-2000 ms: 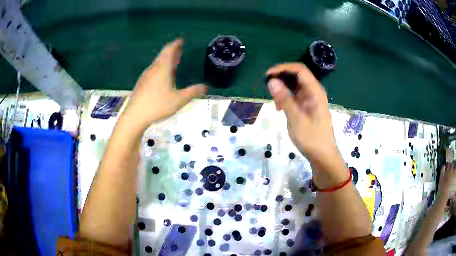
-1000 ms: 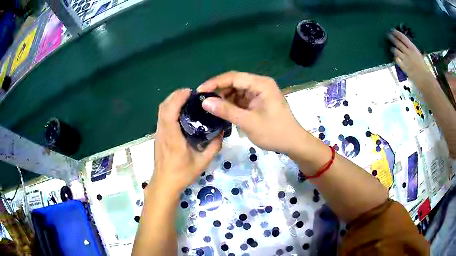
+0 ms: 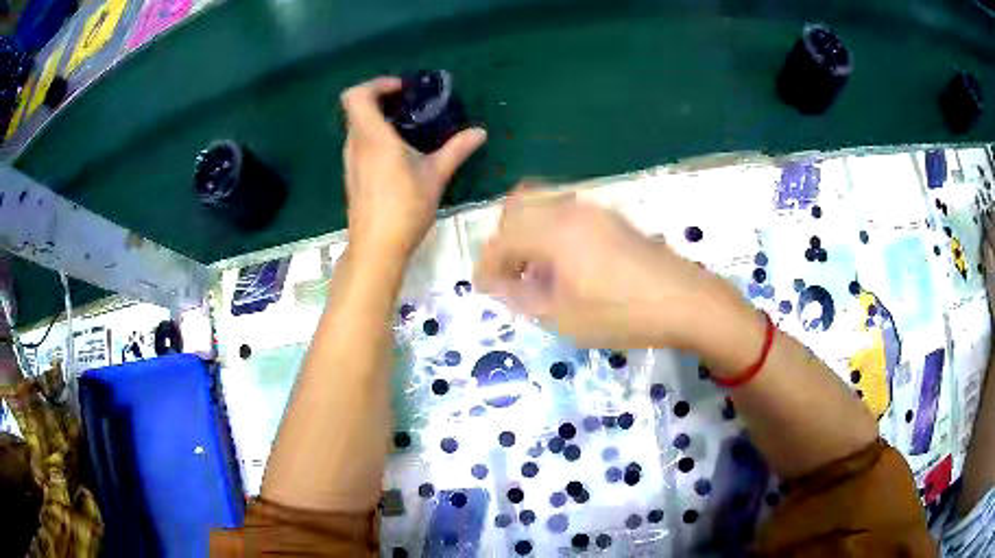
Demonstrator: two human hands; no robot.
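My left hand (image 3: 395, 164) is around a black cylindrical unit (image 3: 429, 114) on the green conveyor belt (image 3: 589, 87), thumb on its right side and fingers on its left. My right hand (image 3: 573, 262) is blurred above the bench, its fingers bent; I cannot tell whether it holds anything. Small black round pads (image 3: 559, 371) lie scattered on the plastic-covered bench (image 3: 295, 316). A larger black disc with a centre mark (image 3: 501, 378) lies among them. A red string is around my right wrist.
Other black units stand on the belt at left (image 3: 238, 185), at right (image 3: 814, 71) and at far right (image 3: 961, 101). A blue tray (image 3: 158, 447) is at lower left below a pale metal post (image 3: 98, 245). Another person's arm (image 3: 982, 425) shows at the right edge.
My left hand has moved the unit forward from above the bench edge to the belt. My right hand has come off the unit and back over the bench. The view has shifted.
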